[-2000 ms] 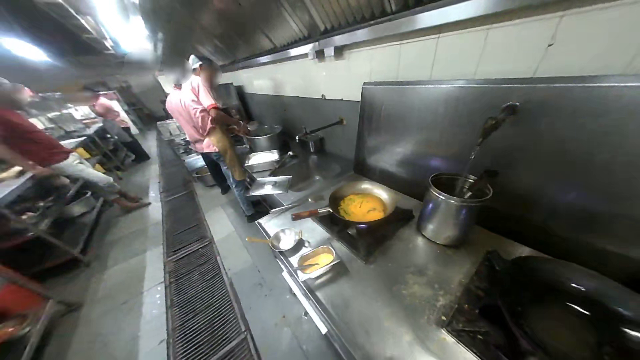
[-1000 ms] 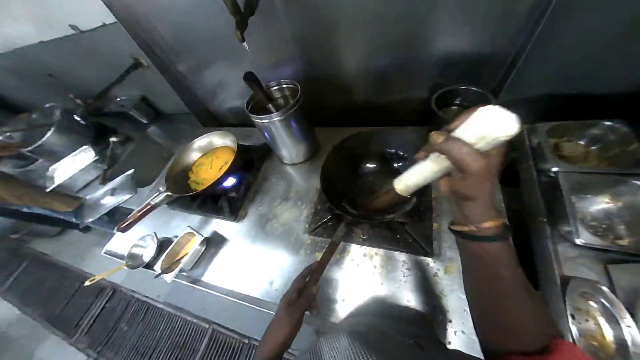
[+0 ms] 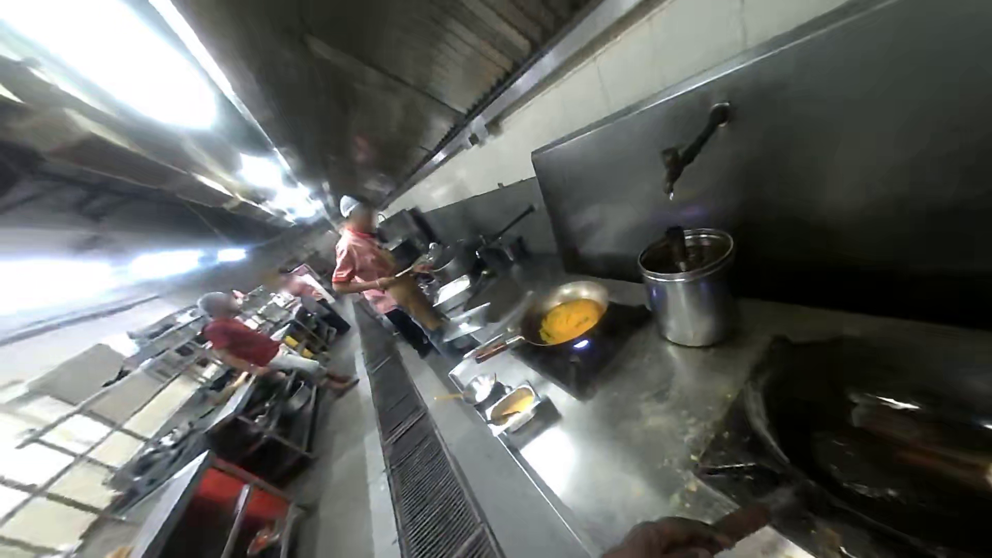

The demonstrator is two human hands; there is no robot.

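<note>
At the bottom edge, my left hand (image 3: 663, 539) is closed on the wooden handle (image 3: 745, 521) of a dark wok (image 3: 837, 442), which rests on a burner at the right. My right hand is out of view. A blurred brownish thing lies across the wok's inside at the frame's right edge; I cannot tell what it is. A frying pan (image 3: 535, 325) with yellow-orange food (image 3: 572, 319) sits on another burner, its blue flame showing below. Between the two burners, against the back panel, stands a steel pot (image 3: 690, 310) with a dark-handled utensil in it.
A metal container of yellow-orange food (image 3: 513, 404) and a small ladle (image 3: 479, 387) lie near the counter's front edge. A tap (image 3: 682, 155) juts from the back panel. A person in a pink shirt (image 3: 363, 263) works farther along; another in red (image 3: 244, 341) is across the grated aisle.
The view has swung left and up. My right hand, which held a white bottle-like thing over the wok, has left the view. My left hand still grips the wok's handle.
</note>
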